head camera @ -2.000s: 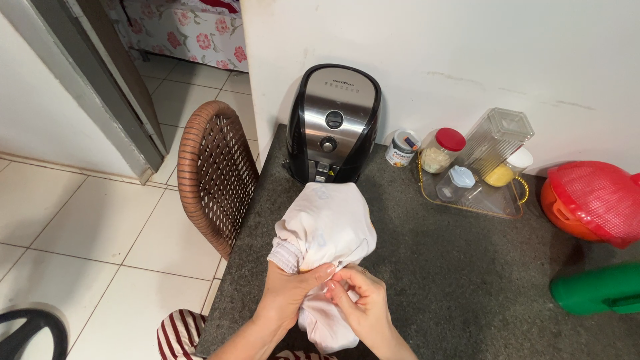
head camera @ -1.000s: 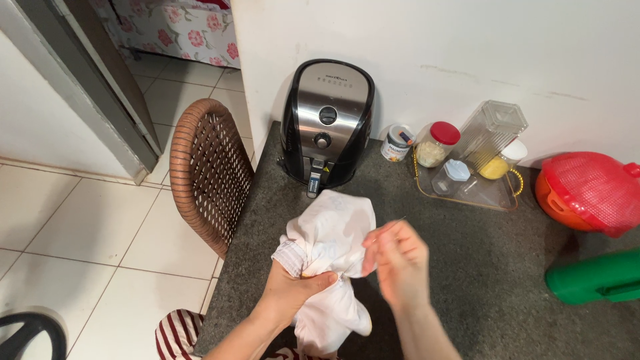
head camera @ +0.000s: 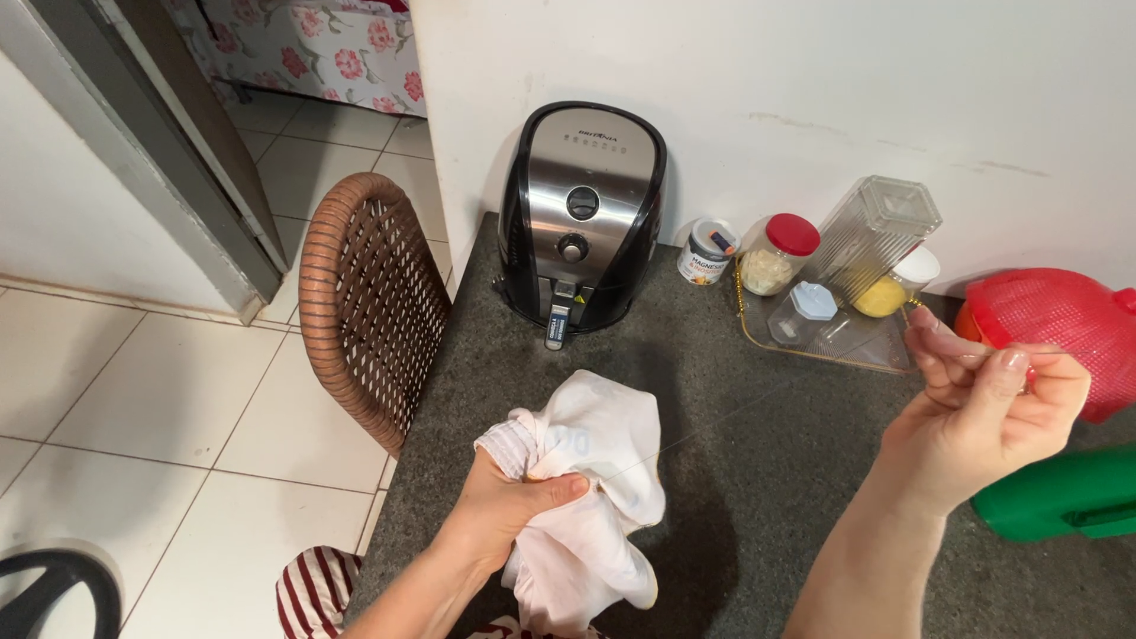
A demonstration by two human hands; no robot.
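Note:
A bunched piece of white fabric (head camera: 612, 435) with a gathered, ribbed edge hangs over the near part of the dark countertop. My left hand (head camera: 519, 501) grips it, thumb on top beside a small dark spot where a thin thread (head camera: 701, 430) meets the cloth. The thread runs up and right towards my right hand (head camera: 994, 399), which is raised near the tray and the red mesh cover. Its thumb and fingers are pinched on something very thin, a needle or the thread; which one I cannot tell.
An air fryer (head camera: 581, 213) stands by the wall. To its right are a tin (head camera: 707, 253), a red-lidded jar (head camera: 779, 253) and a tray (head camera: 825, 355) with containers. A red mesh cover (head camera: 1056, 328) and a green container (head camera: 1056, 497) lie far right. A woven chair (head camera: 373, 311) stands left.
My right hand has moved from the fabric up and to the right, and a thread now stretches between them. My left hand still holds the cloth.

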